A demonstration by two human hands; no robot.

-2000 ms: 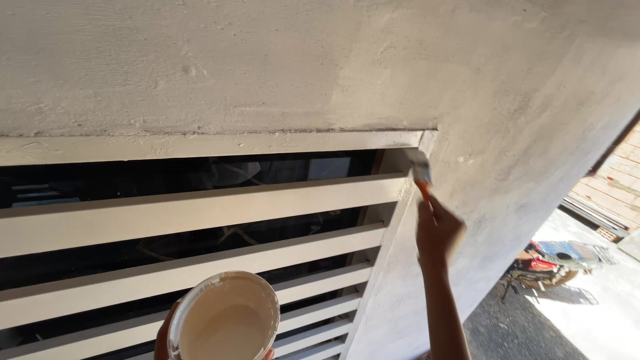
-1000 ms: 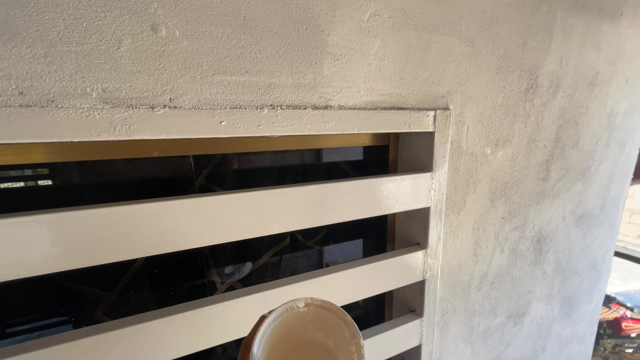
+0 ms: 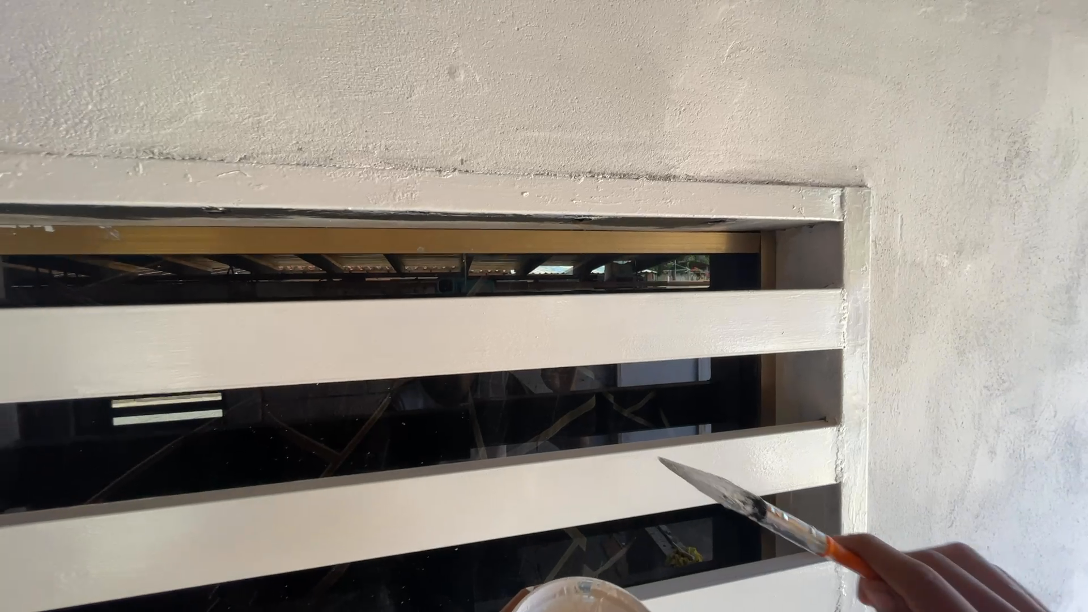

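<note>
My right hand [image 3: 931,578] grips the orange handle of a paintbrush [image 3: 748,503] at the lower right; its bristles point up and left in front of a cream-painted slat [image 3: 476,501]. At the bottom edge, my left hand [image 3: 515,600] shows only as a sliver beside a container of light paint [image 3: 582,595], which it holds; most of both is cut off by the view. The slats sit in a painted frame [image 3: 855,340] around a dark glass window [image 3: 340,433] with a gold-coloured inner frame [image 3: 382,240].
Rough plaster wall [image 3: 510,93] surrounds the frame above and to the right, with darker patches at the far right. Gaps between the slats show the glass, which reflects roof beams. A thin dark crack runs along the frame's upper edge.
The right hand and brush, out of view one second ago, are at the lower right. Two seconds ago the brush was at the frame's upper right corner. The view has moved closer and the container sits lower.
</note>
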